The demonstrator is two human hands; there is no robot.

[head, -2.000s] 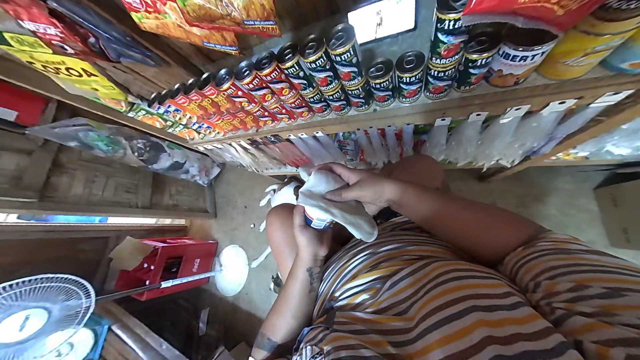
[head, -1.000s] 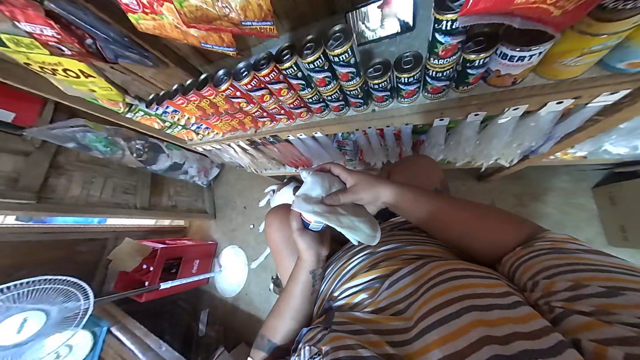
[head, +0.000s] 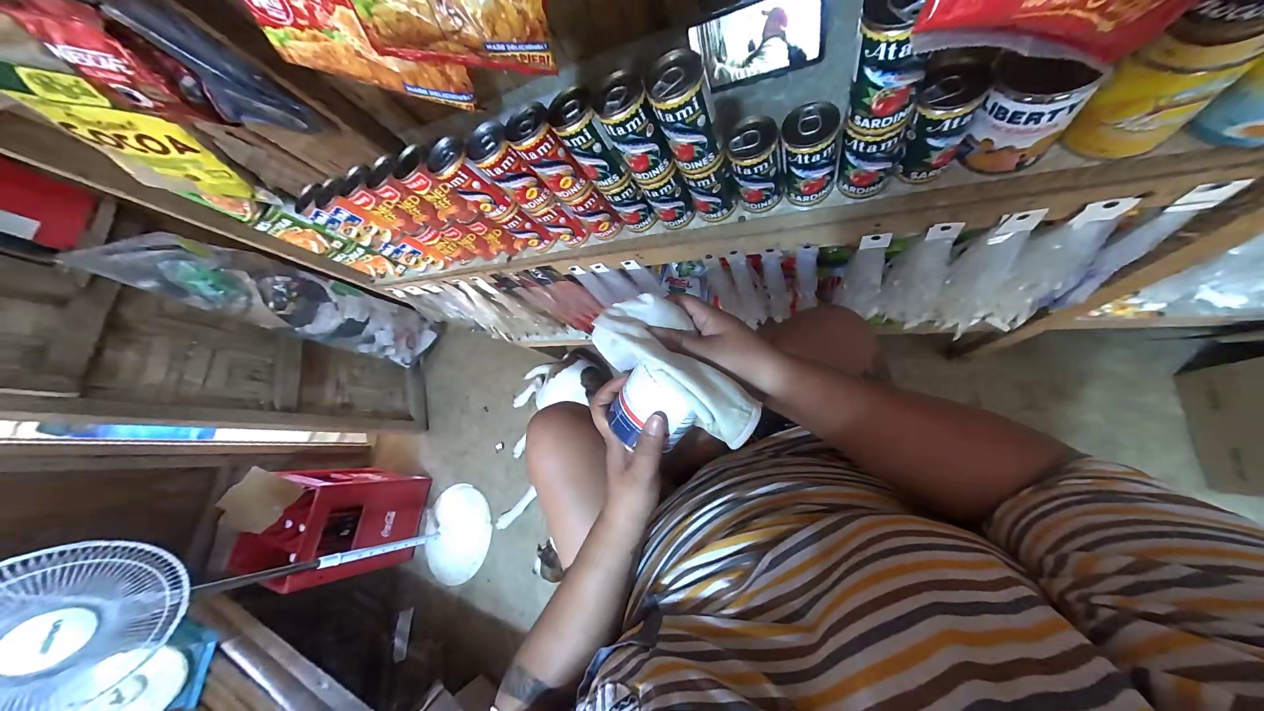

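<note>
My left hand [head: 632, 449] grips a can with a white, blue and red label [head: 642, 410] near its lower end, thumb across the label. A white cloth [head: 681, 370] drapes over the can's upper part and hangs down its right side. My right hand [head: 716, 341] holds the cloth against the can from above. Both hands are over my lap, below the shelf. Behind them stand rows of sardine cans [head: 681, 128], stacked in twos, and a wider Liberty can [head: 1022, 114].
Clear plastic packs [head: 978, 267] hang under the wooden shelf edge [head: 790, 237]. A white and dark animal [head: 563, 385] lies on the floor by my knee. At left are a red Coca-Cola crate [head: 336, 523] and a standing fan [head: 84, 622]. A cardboard box [head: 1224, 425] is at right.
The cloth and my right hand have shifted on the can, and more of the can's label now shows above my left hand. My left hand keeps its hold.
</note>
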